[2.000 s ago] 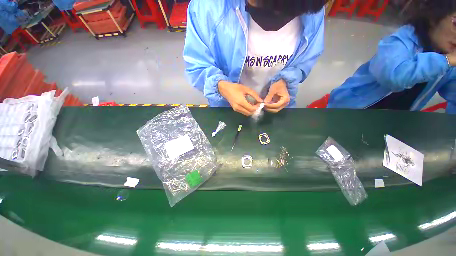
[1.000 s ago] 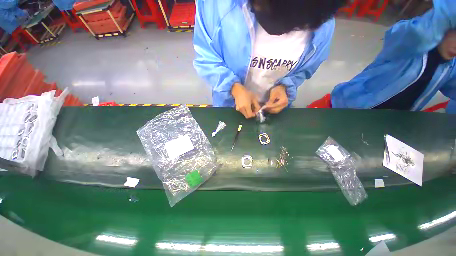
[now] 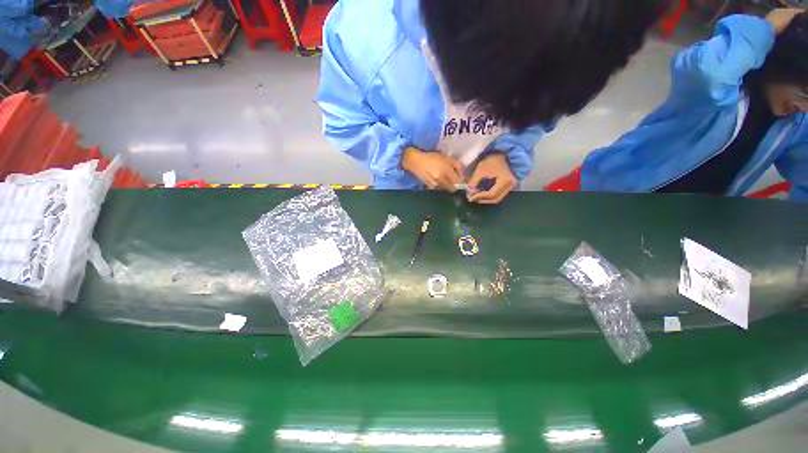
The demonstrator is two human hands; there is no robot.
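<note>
Neither of my hands is in view. On the dark green bench [image 3: 523,221] in front of me lie a large clear bag [image 3: 288,252] with a white label and green sticker, and a smaller clear bag [image 3: 611,310]. Between them are a pale ring part [image 3: 438,285], a dark-edged ring part [image 3: 468,245], a scattered pile of tiny brownish metal parts [image 3: 501,280], a slim dark tool [image 3: 419,243] and a whitish twisted scrap [image 3: 387,227].
A person in a blue smock [image 3: 376,88] bends over the far edge, fingers together on something small. Another person [image 3: 682,133] sits at right. White packing sheets [image 3: 35,234] stand at left. A marked paper sheet [image 3: 714,283] lies at right. The brighter green belt [image 3: 381,380] is nearest.
The person opposite has bent further forward, hands still together. The person at right has raised an arm to the head. A tiny item on the bright green belt has moved right.
</note>
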